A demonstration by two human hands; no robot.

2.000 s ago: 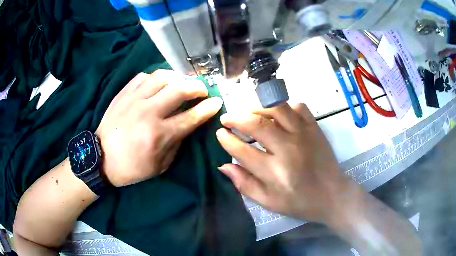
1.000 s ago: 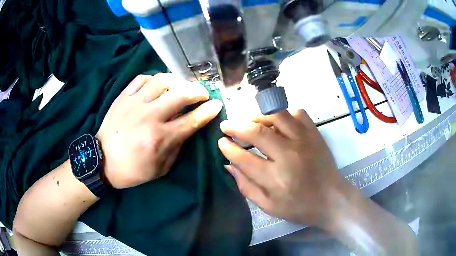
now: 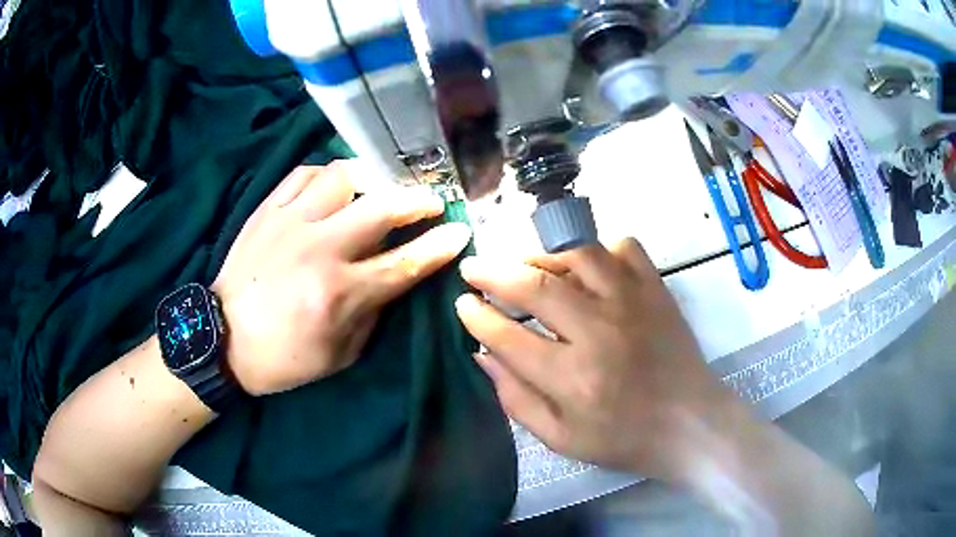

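The dark green garment (image 3: pixel 356 451) lies under and around my left hand (image 3: pixel 314 278). My left thumb and index finger hold its edge (image 3: pixel 456 210), brighter green under the lamp, beside the presser foot (image 3: pixel 449 193). My right hand (image 3: pixel 587 351) is at the garment's right side, below the grey ribbed knob (image 3: pixel 565 222), fingers bent and slightly spread. A small greyish sliver shows between its fingers; I cannot tell what it is, and the palm is hidden. The white sewing machine head (image 3: pixel 388 94) with blue stripes stands above the fingertips.
Blue-handled snips (image 3: pixel 746 246), red-handled scissors (image 3: pixel 781 236), a dark teal stick (image 3: pixel 862 215) and a printed lilac paper (image 3: pixel 833 189) lie at right. Small black pieces (image 3: pixel 907 210) lie farther right. A ruler tape (image 3: pixel 776 367) runs along the front edge.
The camera view has shifted slightly, so the machine head sits lower and more to the left. Both hands keep nearly the same place at the garment edge.
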